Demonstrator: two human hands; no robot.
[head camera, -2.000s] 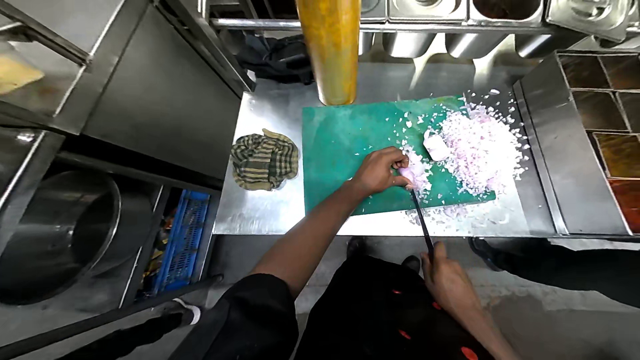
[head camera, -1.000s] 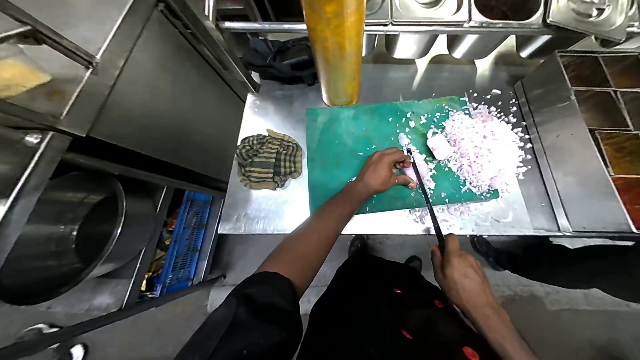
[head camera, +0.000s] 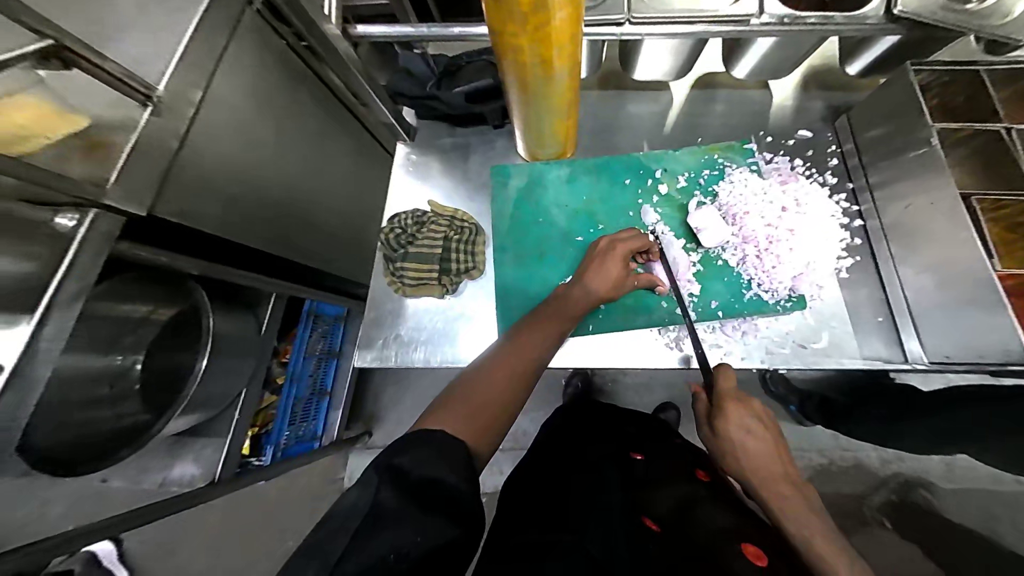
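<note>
My left hand (head camera: 620, 268) presses its fingertips on a piece of onion (head camera: 672, 264) at the middle right of a green cutting board (head camera: 552, 232). My right hand (head camera: 732, 420) grips the handle of a knife (head camera: 686, 316) below the counter's front edge. The narrow dark blade slants up and left across the onion, close beside my left fingertips. A large heap of finely chopped onion (head camera: 784, 228) covers the board's right end and spills onto the steel. A bigger white onion chunk (head camera: 709, 222) lies between the heap and the blade.
A checkered cloth (head camera: 432, 250) lies crumpled left of the board. Behind the board stands a yellow cylinder (head camera: 540, 80). Steel food pans (head camera: 660, 56) line the back, and sectioned containers (head camera: 960, 160) the right. A blue crate (head camera: 308, 384) and a large steel pot (head camera: 120, 368) sit lower left.
The knife blade has moved up over the onion from its lower position two seconds ago. My left hand has stayed at the onion.
</note>
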